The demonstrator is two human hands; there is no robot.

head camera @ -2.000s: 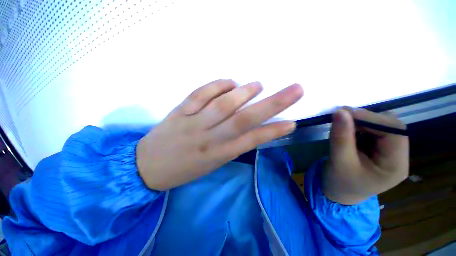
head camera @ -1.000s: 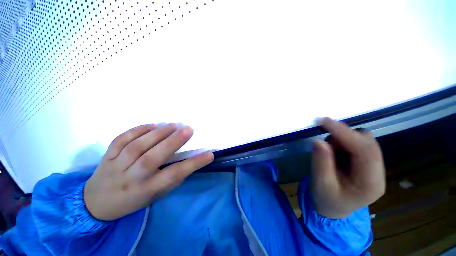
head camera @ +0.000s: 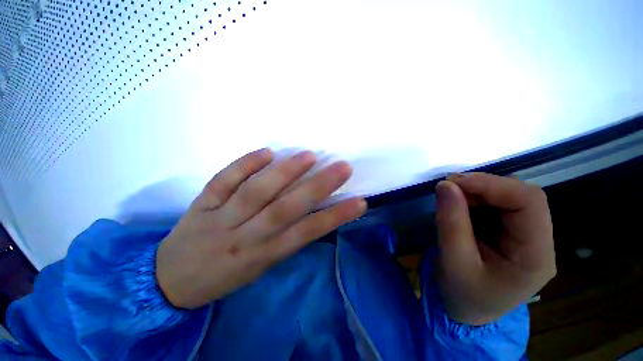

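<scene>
The large white panel (head camera: 366, 92) lies in front of me, its middle washed out by glare. A thin black strip or rim line (head camera: 402, 194) runs along its near edge. My left hand (head camera: 261, 225) rests over the near edge, fingers spread and partly on the white face; it grips nothing visible. My right hand (head camera: 493, 243) is at the same edge, thumb and forefinger tips together at the black line. Whether a strip is between those fingertips cannot be told.
Rows of dark dots (head camera: 92, 70) cover the panel's far left. A pale metal rail (head camera: 585, 166) runs below the black line at the right. A dark area with a brown surface (head camera: 585, 303) lies beneath it. My blue smock (head camera: 275, 317) is close to the edge.
The loose black strip seen earlier in my right hand no longer shows. My right thumb and forefinger parted, then came together at the edge. My left hand moved left, then partly back right.
</scene>
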